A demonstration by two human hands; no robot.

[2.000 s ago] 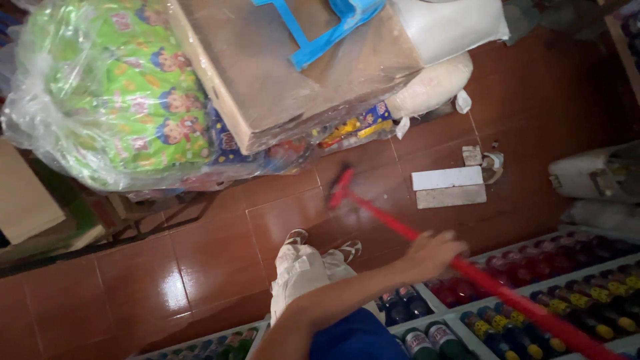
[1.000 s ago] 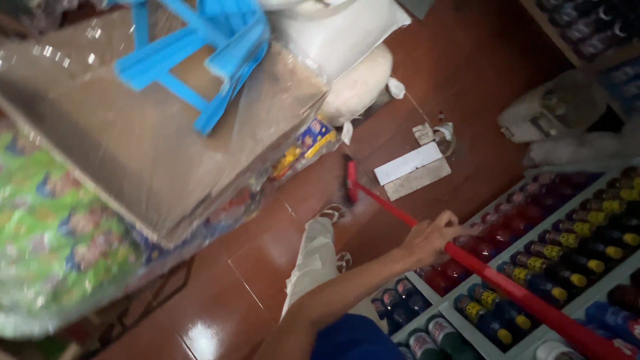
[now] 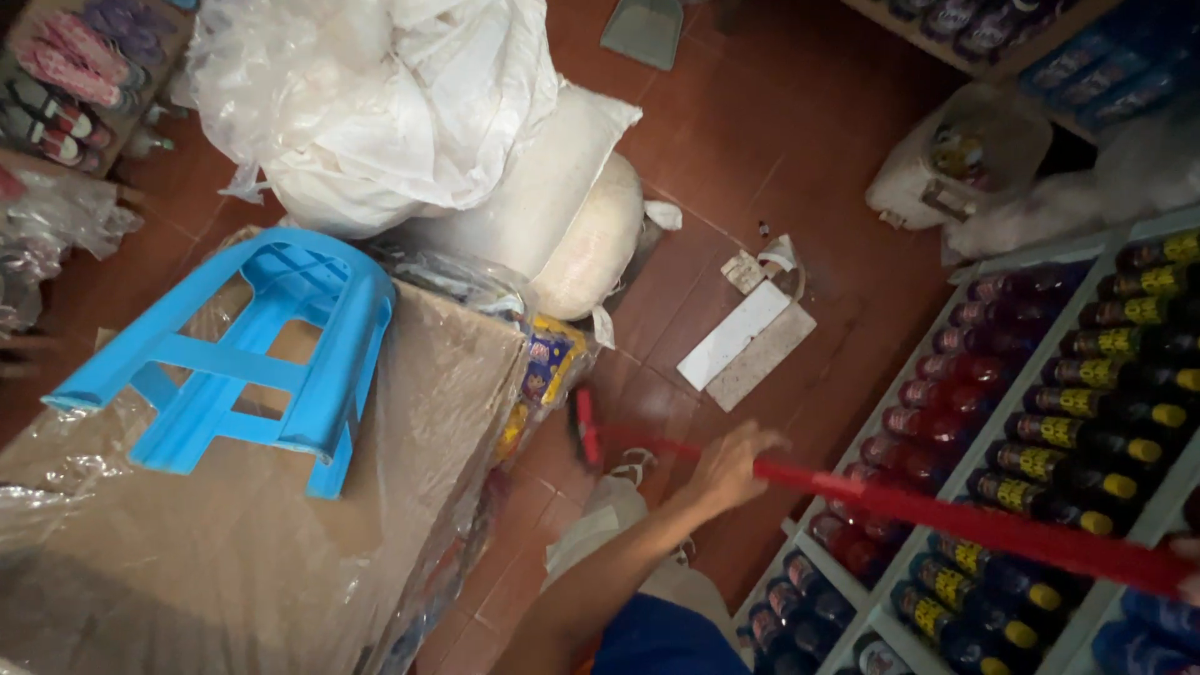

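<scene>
My left hand (image 3: 736, 469) is wrapped around the middle of the red handle (image 3: 919, 511) of a push broom. Only a few fingers of my right hand (image 3: 1189, 567) show at the right edge, around the handle's upper end. The broom's red head with dark bristles (image 3: 585, 427) is at the tiled floor (image 3: 647, 394), beside a plastic-wrapped carton and close to my foot. Motion blurs the head and lower handle. Beyond it on the floor lie a white strip (image 3: 734, 335) and a speckled strip (image 3: 761, 359), side by side, with small broken pieces (image 3: 743, 272) near them.
A blue plastic stool (image 3: 253, 347) lies on its side on the large wrapped carton (image 3: 234, 562) at left. White sacks (image 3: 525, 197) are heaped behind it. Shelves of bottles (image 3: 984, 403) line the right. A grey dustpan (image 3: 643, 33) and a whitish plastic container (image 3: 914, 173) stand farther back.
The view has shifted and turned considerably, bringing the whole stool and more sacks into sight. My left hand stays on the red handle throughout, and the broom head remains near the carton.
</scene>
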